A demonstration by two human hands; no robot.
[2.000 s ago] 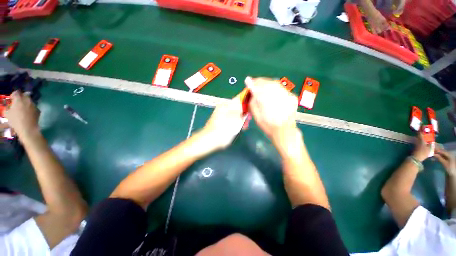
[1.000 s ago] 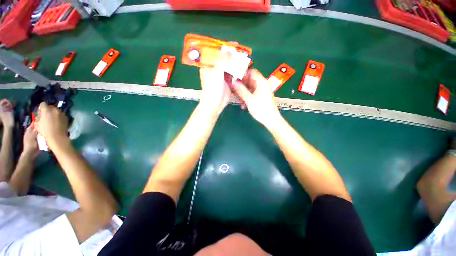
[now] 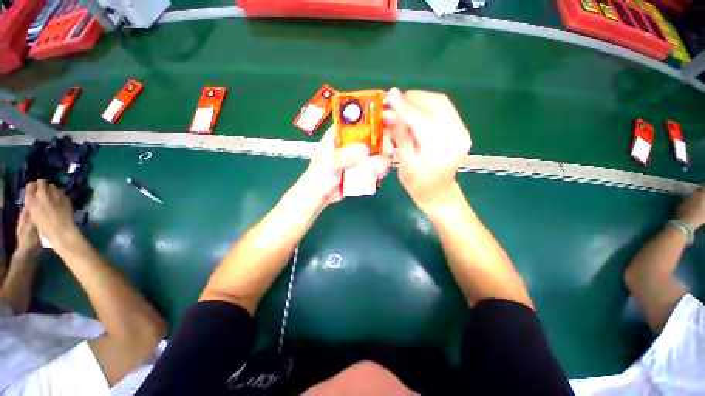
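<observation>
An orange phone housing [image 3: 359, 135] is held upright above the pale rail. It has a dark ring with a pale centre near its top and a white label at its lower end. My left hand [image 3: 336, 166] grips it by the lower half. My right hand [image 3: 427, 143] is raised at the housing's right side, fingers bent, fingertips at its upper right edge; I cannot tell whether they pinch a small part. Another orange housing [image 3: 315, 110] lies tilted on the green belt just behind and left of the held one.
More housings lie on the belt [image 3: 270, 66] at left and right. A pale rail [image 3: 526, 166] edges the near tabletop. A small white ring [image 3: 334, 261] and a pen-like tool [image 3: 144, 190] lie there. Red trays [image 3: 325, 9] stand beyond. Co-workers' arms show at both sides.
The held housing has turned from sideways to upright and come lower. My right hand has moved from the label end to its upper right side. Belt housings have shifted left.
</observation>
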